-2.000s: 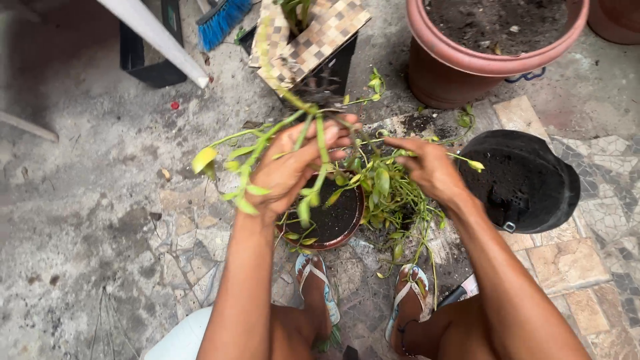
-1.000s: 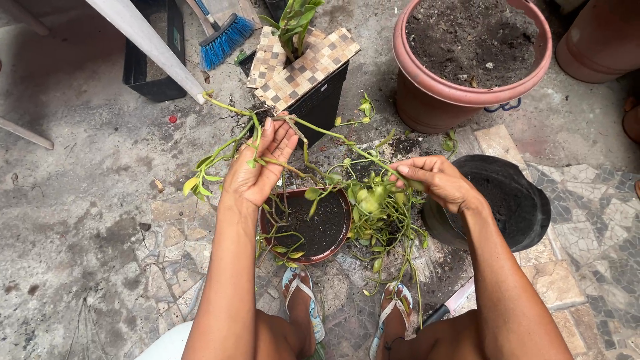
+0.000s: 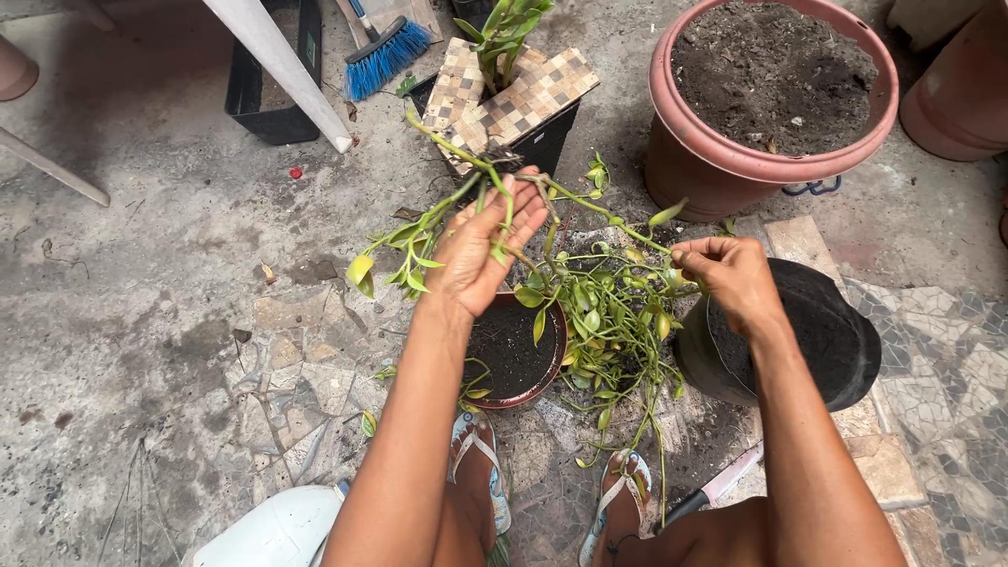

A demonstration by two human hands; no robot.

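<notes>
My left hand (image 3: 492, 244) holds the base of a green vine cutting (image 3: 453, 150), its roots lying over the fingers and leafy shoots hanging to the left. My right hand (image 3: 728, 276) pinches one long stem (image 3: 614, 220) of it between thumb and fingers, and the stem stretches between both hands. Below lies a tangled heap of leafy vines (image 3: 618, 331) on the floor. Beside the heap, under my left hand, stands a round reddish-brown pot (image 3: 561, 346) of dark soil. A black pot (image 3: 862, 354) with soil is behind my right forearm.
A large terracotta-coloured pot (image 3: 787, 169) of soil stands at the upper right. A square black planter (image 3: 551, 142) carries mosaic-tile pieces around a plant. Also there: a blue brush (image 3: 386, 59), a black trough (image 3: 276, 126), a white table leg (image 3: 276, 71), a knife (image 3: 728, 476) and a white container (image 3: 272, 528).
Two seconds ago my right hand was nearer my left; it has moved out to the right, along the stem. My left hand still holds the cutting.
</notes>
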